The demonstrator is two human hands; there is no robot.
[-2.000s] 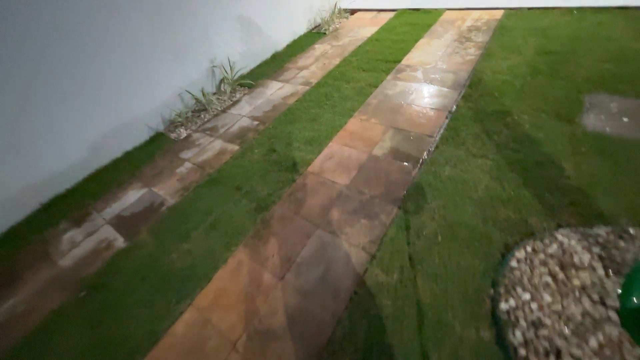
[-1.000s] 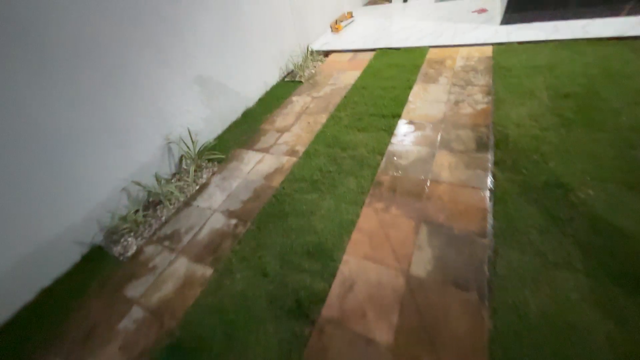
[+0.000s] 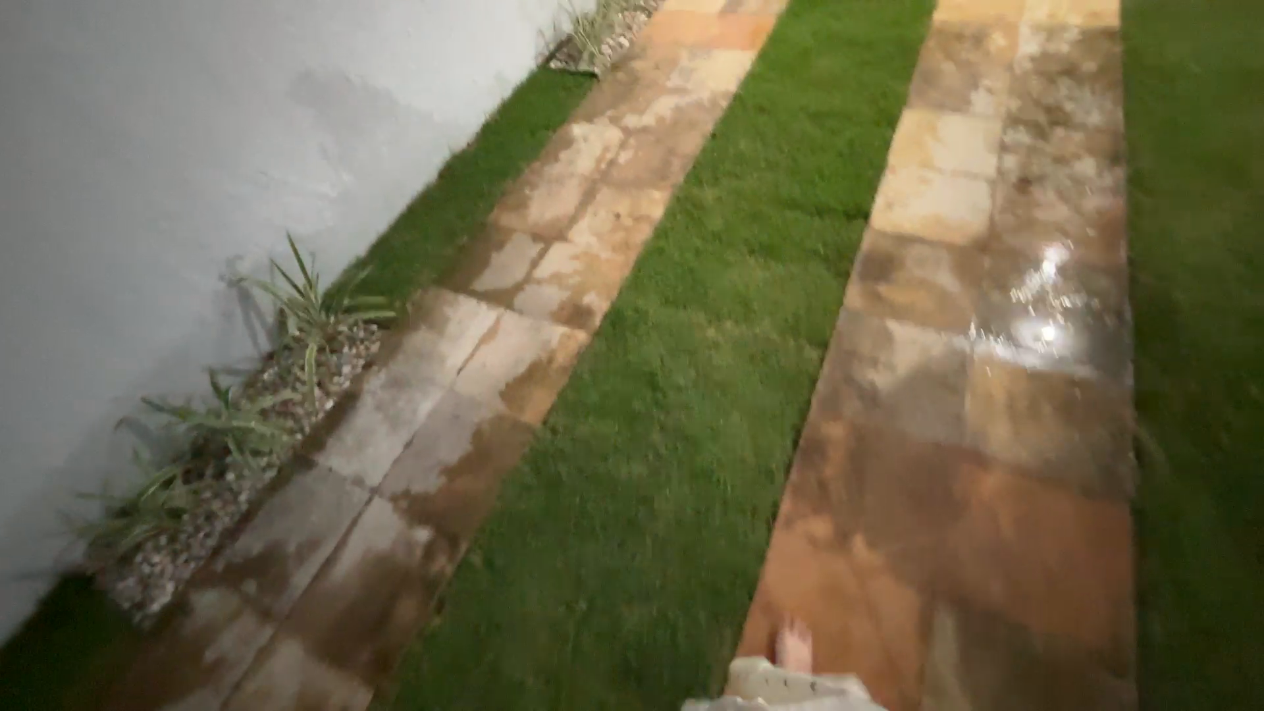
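Neither my left hand nor my right hand shows in the head view. At the bottom edge, right of the middle, there is a piece of light cloth [image 3: 790, 686], seemingly of my clothing. Just beyond it a bare foot [image 3: 794, 644] shows in part, blurred, over the reddish stone tiles. The right stone-tile path [image 3: 1047, 513] is wet and shines where light falls on it. Another stone-tile path [image 3: 415, 434], patchy with damp, runs alongside on the left.
A grass strip [image 3: 691, 395] lies between the paths, with more lawn [image 3: 1200, 296] at the right. Spiky green plants [image 3: 311, 306] grow in a pebble bed [image 3: 336, 370] against the white wall [image 3: 148, 148]. A second planted bed [image 3: 602, 35] is farther along.
The view has moved along the paths and tilted down. The pebble patch at the right two seconds ago and the pale paved area one second ago are out of view. The foot and cloth have appeared.
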